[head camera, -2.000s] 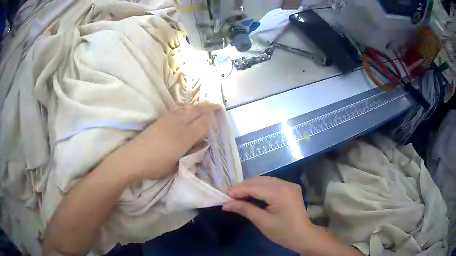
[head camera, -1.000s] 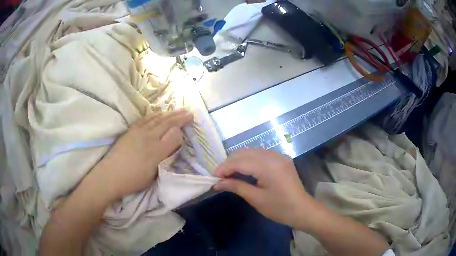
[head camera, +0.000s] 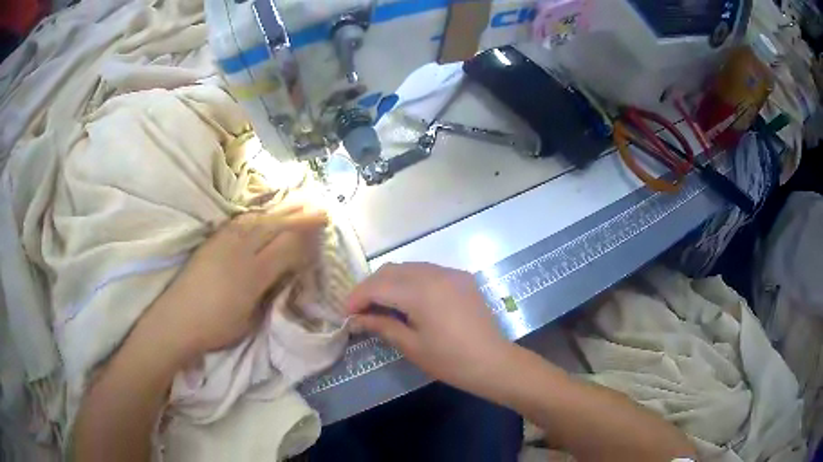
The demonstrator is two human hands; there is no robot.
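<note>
The cream garment piece point(head camera: 126, 180) lies in a large crumpled heap on the left, its gathered edge running up under the bright lamp at the needle area point(head camera: 316, 167). My left hand point(head camera: 257, 262) lies flat on the cloth just below the needle, fingers toward the foot, bare. My right hand point(head camera: 424, 316) pinches the near edge of the gathered section point(head camera: 329, 271) between thumb and fingers. A narrow pale lilac tape point(head camera: 126, 271) shows on the cloth left of my left hand. Lamp glare hides the presser foot.
The white sewing machine head point(head camera: 406, 27) stands behind. A jointed metal arm point(head camera: 478, 135) and black object point(head camera: 532, 99) lie right of the foot. Orange-red scissors point(head camera: 645, 149) and a hank of strips point(head camera: 744, 180) are at the right. A printed ruler point(head camera: 587, 248) lines the table edge; another cream bundle point(head camera: 695, 361) lies below.
The view has shifted, showing more of the machine head. My right hand and the pinched edge have moved left and closer to my left hand, and the cloth edge is more bunched.
</note>
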